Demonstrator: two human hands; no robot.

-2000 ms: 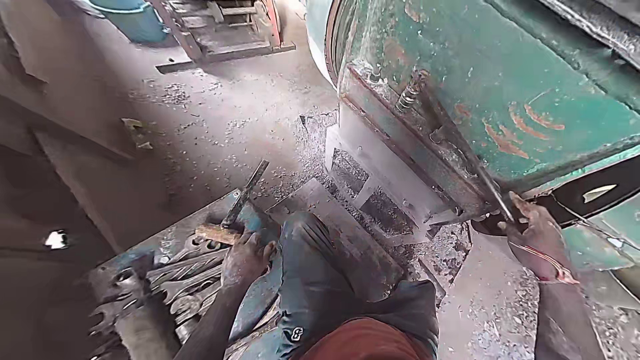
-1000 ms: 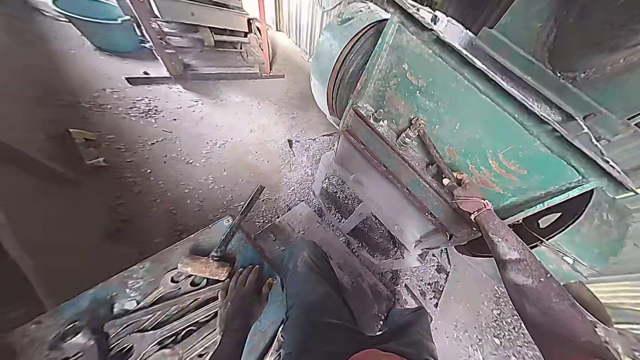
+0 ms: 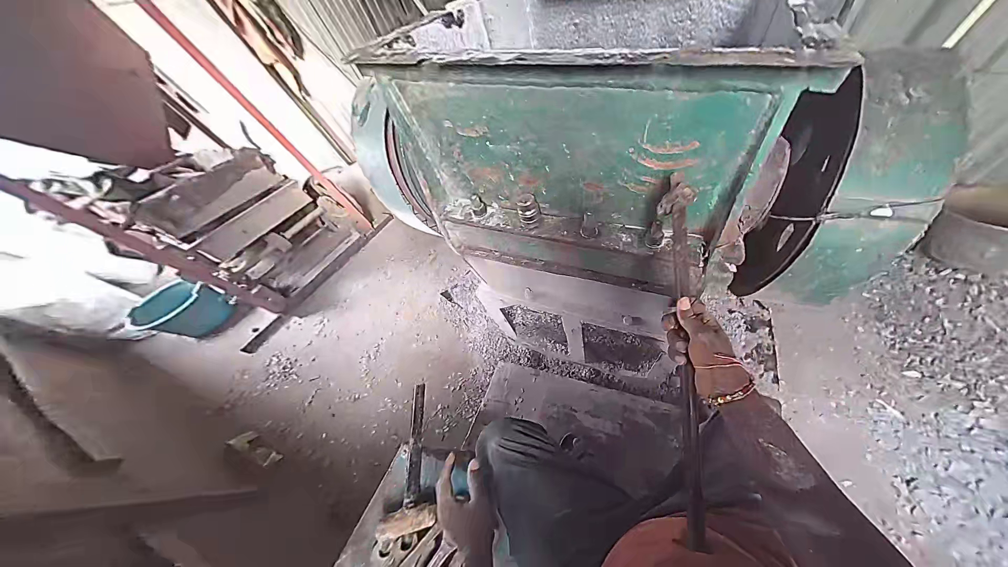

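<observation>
My right hand [image 3: 697,346] is closed around a long metal bar [image 3: 687,425]. The bar's upper end lies at the lower right of a green metal machine housing [image 3: 551,134], by one of several bolts [image 3: 527,211] along a ledge. The bar's lower end is over my red clothing. My left hand [image 3: 466,500] rests beside my knee with its fingers apart, at the edge of the tool-covered surface. Close to its left lies a hammer [image 3: 407,521], its dark shaft [image 3: 417,441] pointing up in view. Several metal tools lie partly hidden below it.
A metal frame with two openings [image 3: 573,335] stands under the housing. Debris covers the floor [image 3: 331,378]. A teal basin [image 3: 183,309] and a rack of boards [image 3: 236,205] are at the left. A round green guard [image 3: 882,181] and gravel [image 3: 945,346] lie at the right.
The view has swung to the right. The bar, earlier slanted toward the housing's bolts on the left, now stands upright in view at the right-hand bolt, still in my right hand.
</observation>
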